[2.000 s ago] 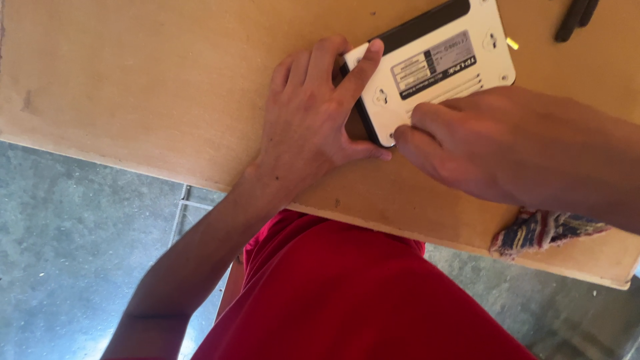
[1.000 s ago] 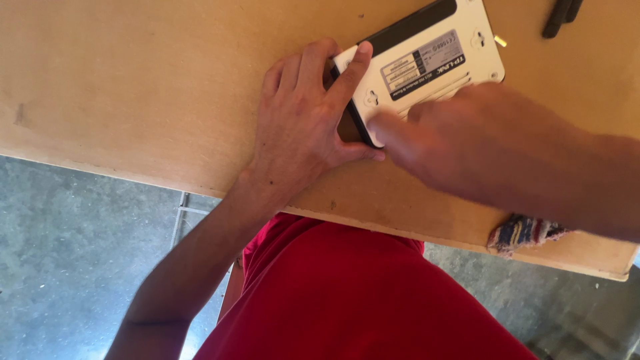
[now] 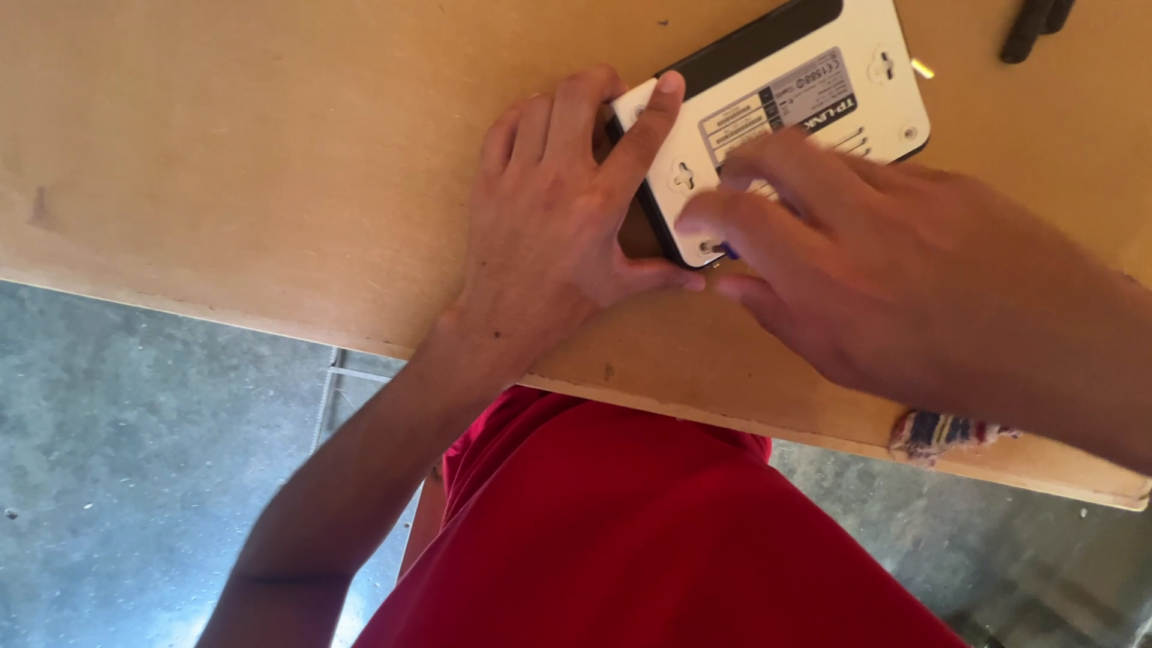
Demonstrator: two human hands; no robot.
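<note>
A white and black TP-Link router (image 3: 871,90) lies with its labelled underside up on the wooden table. Around its left end my left hand (image 3: 562,193) is spread, one finger on the underside and the thumb by the near corner, gripping the case. My right hand (image 3: 837,243) is over the near side of the router and holds a small screwdriver (image 3: 727,250), mostly hidden by the fingers; a bit of blue shows. Its tip is at the screw hole (image 3: 706,247) in the near left corner. The right fingers are somewhat blurred.
Black rod-like pieces (image 3: 1026,31) lie at the top right of the wooden table (image 3: 225,162). A small yellow piece (image 3: 922,68) is at the router's right edge. A frayed striped cloth (image 3: 940,434) rests at the near table edge, partly under my right forearm.
My right fingers have lifted and opened somewhat around the corner, so the screw hole and the screwdriver's tip now show. My left hand keeps its hold on the router.
</note>
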